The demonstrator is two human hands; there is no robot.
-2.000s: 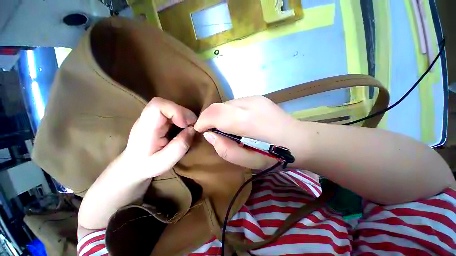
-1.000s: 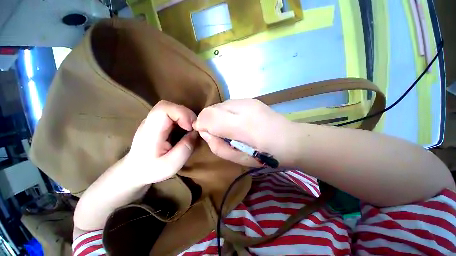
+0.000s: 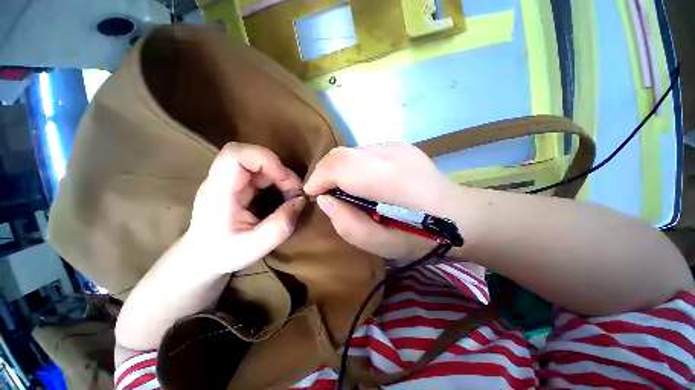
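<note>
The brown tote bag [image 3: 114,183] lies over my lap, its dark mouth open toward the upper left. Its strap [image 3: 518,128] loops out to the right over the sheet. My left hand [image 3: 244,209] pinches at a spot on the bag near the centre; what is between its fingertips is too small to tell. My right hand [image 3: 381,190] holds the slim black-and-red corded tool [image 3: 400,215] in its palm, with its fingertips close to the left ones. The tool's tip is hidden at the fingers. Its black cord runs down over the bag.
The yellow clamp frame [image 3: 373,34] with a rectangular window stands at the top. The shiny base sheet [image 3: 488,76] with yellow tape is behind my hands. The white machine head [image 3: 68,34] is at upper left. A brown bag [image 3: 76,350] lies at lower left.
The corded tool has swung in my right hand and shows more of its length than a second ago. The right fingertips have shifted slightly away from the left ones. The bag has barely moved.
</note>
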